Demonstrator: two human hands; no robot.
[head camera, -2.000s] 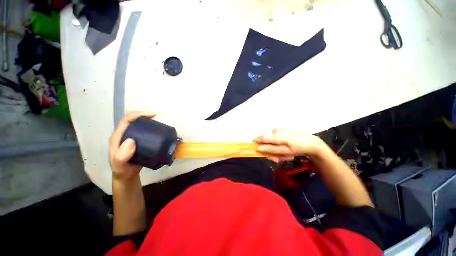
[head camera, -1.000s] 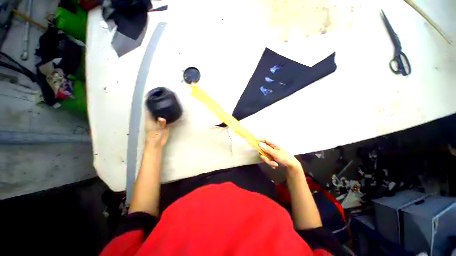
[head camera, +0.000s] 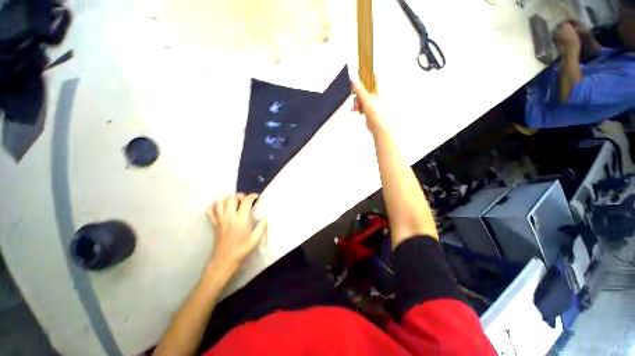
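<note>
A black triangular cloth piece (head camera: 278, 139) lies on the off-white table (head camera: 188, 104), with several bluish-white glossy blobs near its middle. My left hand (head camera: 235, 224) lies palm down with its fingertips on the cloth's lower tip. My right hand (head camera: 365, 99) is at the cloth's upper right point and holds the flat yellow-brown wooden stick (head camera: 365, 45), which points away from me and runs out of the top of the picture. Whether its fingers also touch the cloth is unclear. The black jar (head camera: 104, 245) stands at the left, and its black lid (head camera: 141, 151) lies beyond it.
A long curved grey strip (head camera: 64, 167) runs along the left. Dark fabric scraps (head camera: 24, 76) lie at the top left, black shears (head camera: 425, 42) at the top right. A person in blue (head camera: 585, 87) is at the far right, near a grey block (head camera: 541, 39). Grey boxes (head camera: 512, 222) stand below.
The jar has been set down and let go. My left hand has moved to the cloth's lower tip. My right hand has swung the stick up to the cloth's far point. The view has shifted right.
</note>
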